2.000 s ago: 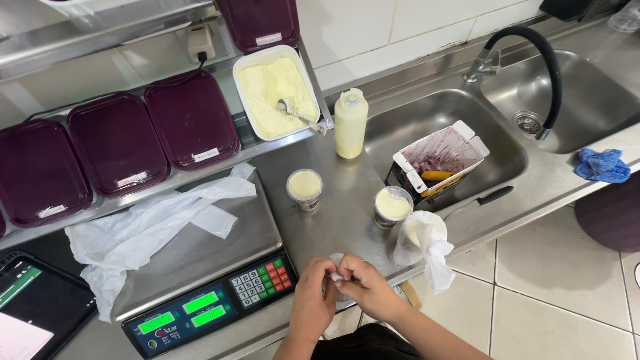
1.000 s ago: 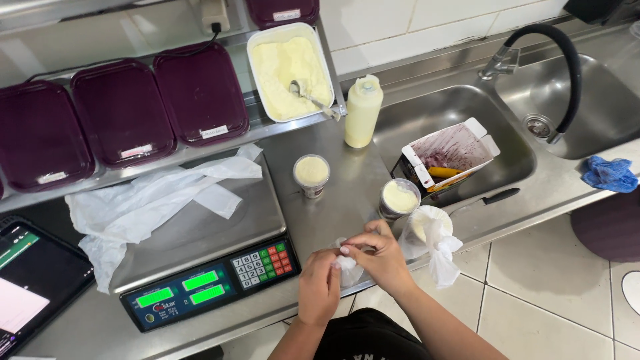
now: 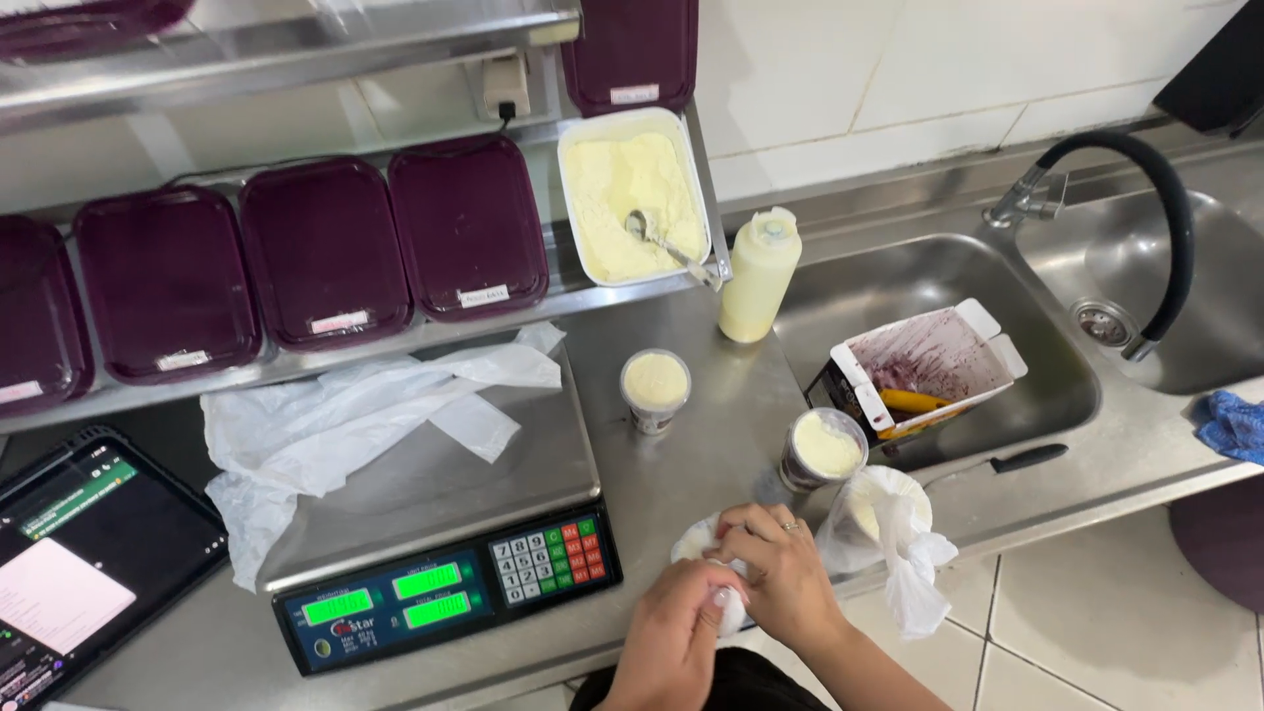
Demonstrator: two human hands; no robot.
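My left hand and my right hand pinch the gathered top of a white plastic bag at the counter's front edge. The bag's contents are mostly hidden under my hands. Just right of them stands a knotted plastic bag around a cup, its loose ends hanging over the edge. Beyond it is a clear plastic cup with a pale filling. A similar cup stands further left. A squeeze bottle of pale yellow liquid stands behind the cups.
Crumpled plastic bags lie on the digital scale. A tub of pale cream with a spoon and purple-lidded tubs line the shelf. An open carton sits in the sink; a knife lies at its front rim. A tablet lies left.
My fingers have shifted at the bag's gathered top, and part of the bag shows behind my hands. The cups, bottle and knotted bag have stayed in place.
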